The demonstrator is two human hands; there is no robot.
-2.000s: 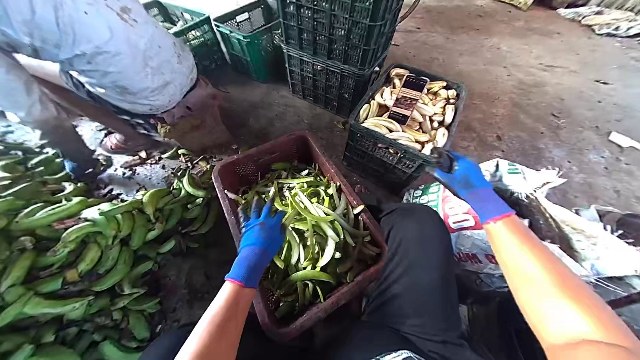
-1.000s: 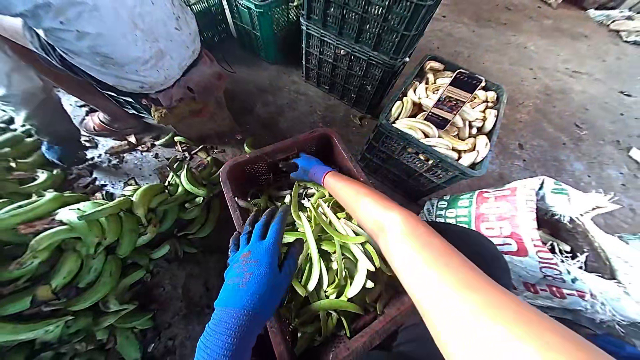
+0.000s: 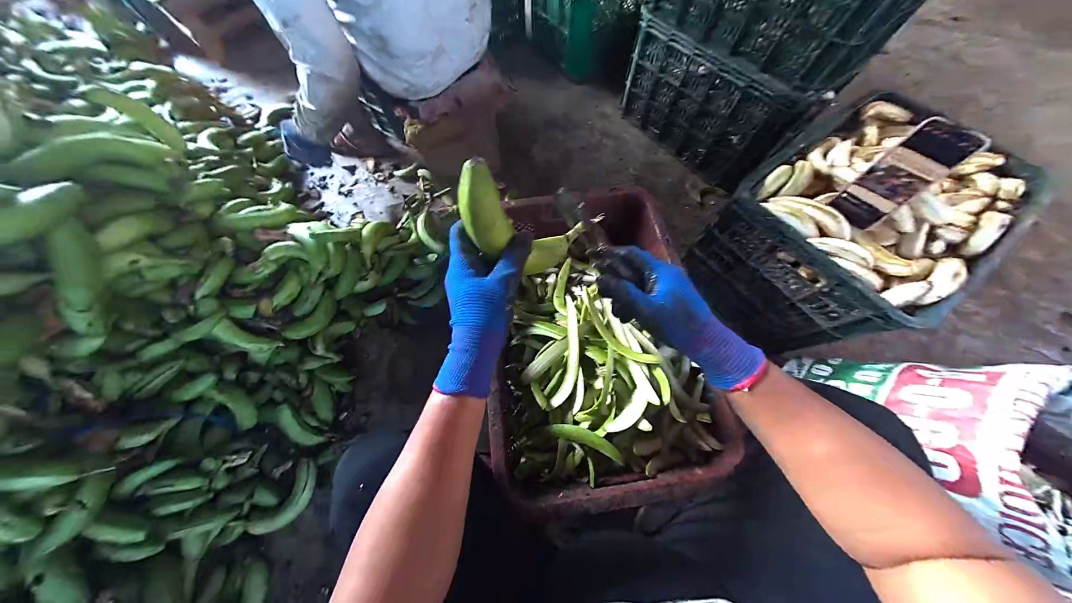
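Observation:
My left hand, in a blue glove with dark fingers, grips a green banana upright above the far left corner of a dark red plastic crate. The banana's stem end points right, toward my right hand, gloved alike. A dark, narrow tool, possibly a knife, rises from the fingers of my right hand close to the stem; its exact shape is blurred. Strips of green banana peel fill the crate beneath both hands.
A big heap of green bananas lies left. A dark green crate at right holds peeled bananas with a phone on top. Stacked crates stand ahead, a person at upper left, a printed sack at lower right.
A green banana is now in my left hand, which was spread over the peels. My right hand has drawn back from the crate's far end and holds a dark tool. The view has swung left.

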